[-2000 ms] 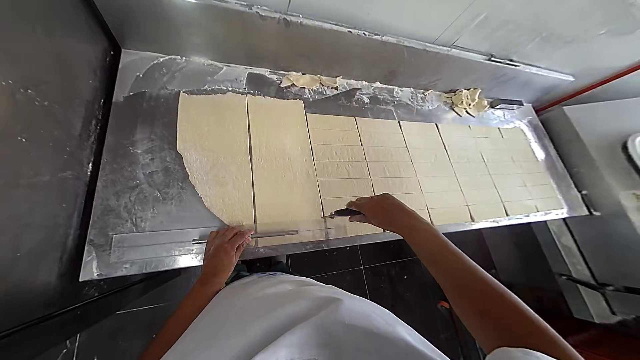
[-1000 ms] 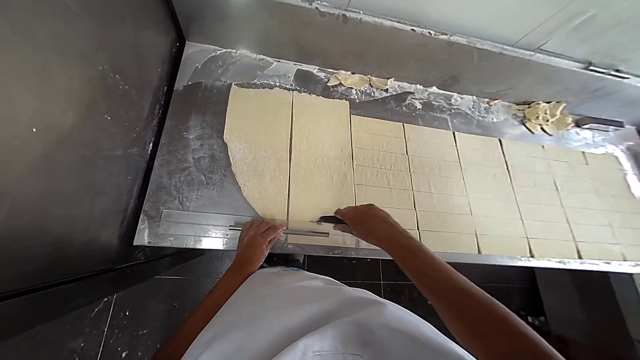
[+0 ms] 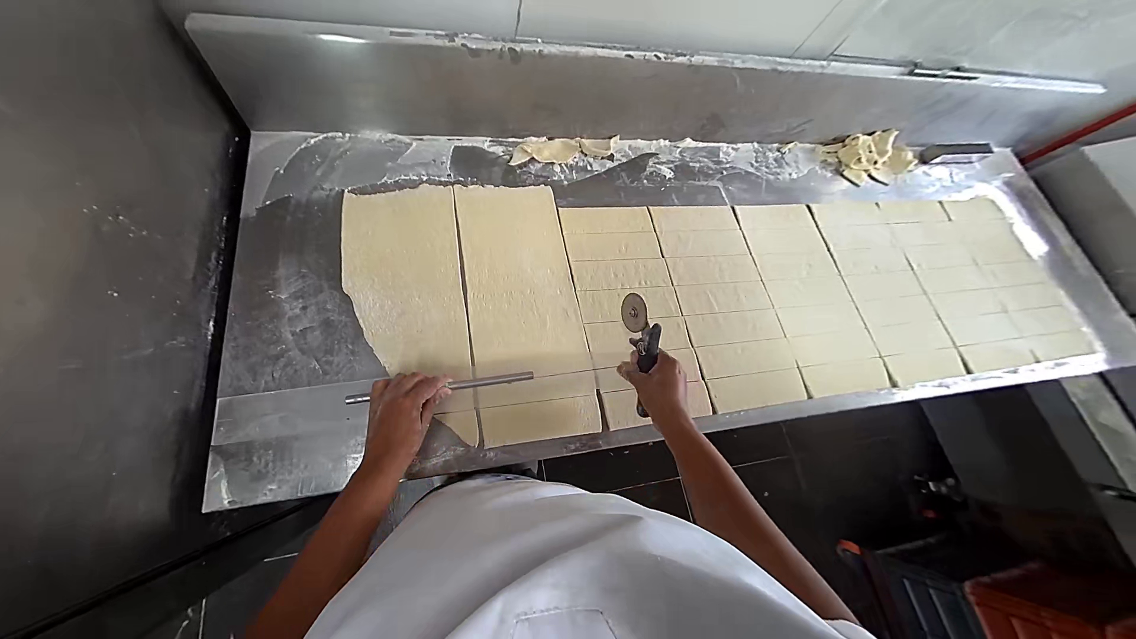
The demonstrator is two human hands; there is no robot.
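Observation:
My left hand [image 3: 407, 410] grips the metal bar handle of a clear flat ruler [image 3: 311, 410], which lies across the near ends of two long dough strips. In my right hand [image 3: 657, 382] is a pastry wheel cutter [image 3: 635, 313] with a black handle, its round blade pointing away from me over the cut dough. The left dough strip [image 3: 404, 275] has a curved outer edge, and the strip beside it [image 3: 517, 275] is uncut above the ruler. Cross cuts show beneath and below the ruler. Farther right, the dough sheet [image 3: 719, 284] is divided into several rectangles.
The floured metal worktable [image 3: 275, 328] has a raised back wall [image 3: 568, 93]. Dough scraps [image 3: 555, 151] lie along the back, with a larger pile [image 3: 870, 157] beside a dark flat tool [image 3: 956, 153]. A dark panel [image 3: 106, 311] stands at the left; a red crate [image 3: 1047, 603] is low at the right.
One second ago the cutter was low by the ruler near my left hand; my right hand has moved right, and the round blade now shows clearly. My left hand stays on the bar. The view has shifted.

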